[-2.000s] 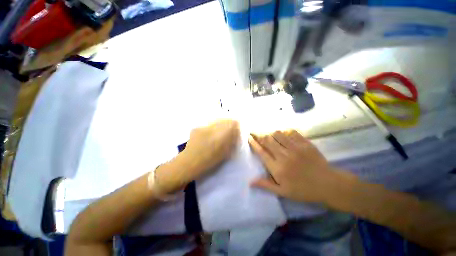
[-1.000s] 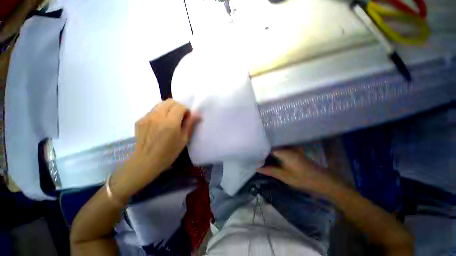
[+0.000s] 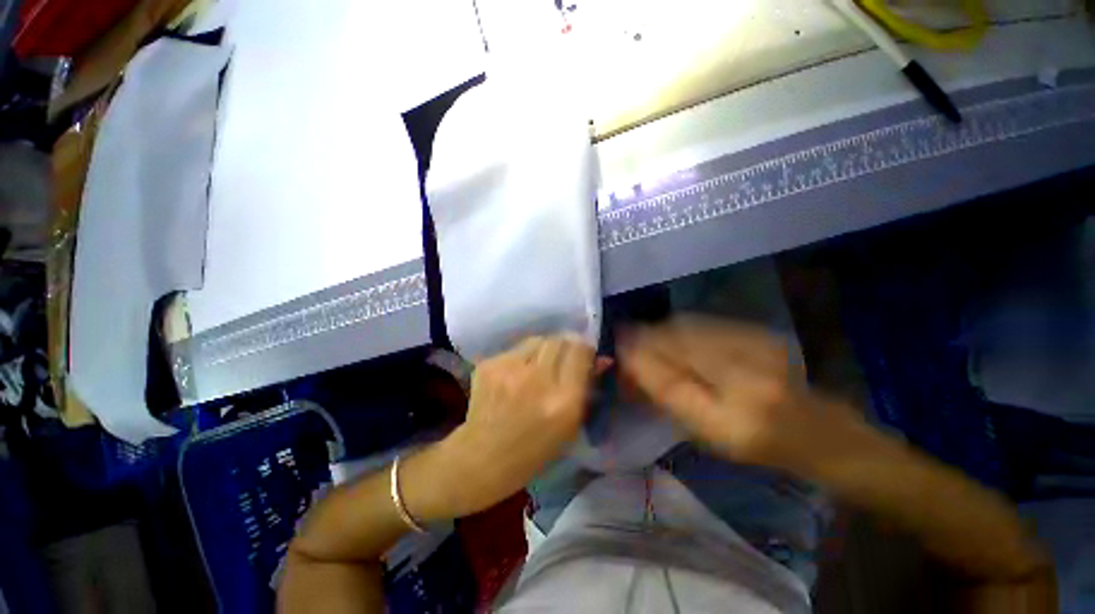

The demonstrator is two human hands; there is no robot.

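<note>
A light grey fabric panel (image 3: 516,228) lies over the table's front edge, with a black fabric piece (image 3: 423,126) showing along its left side and at its upper left corner. My left hand (image 3: 534,390) grips the panel's lower edge just off the table front, fingers closed on it. My right hand (image 3: 708,378) is blurred, just right of my left hand, beside a dark strip of fabric at the panel's lower right. Whether its fingers hold fabric cannot be told. The sewing head and needle are out of view above.
A ruler strip (image 3: 769,180) runs along the table's front edge. A pen (image 3: 895,54) and a yellow scissors handle (image 3: 931,26) lie at upper right. Cut grey panels (image 3: 150,228) lie at left. A blue crate (image 3: 246,504) stands below left.
My left hand has moved right and down to the panel's lower right edge. My right hand has risen slightly, close to the left. The view has shifted, showing the blue crate.
</note>
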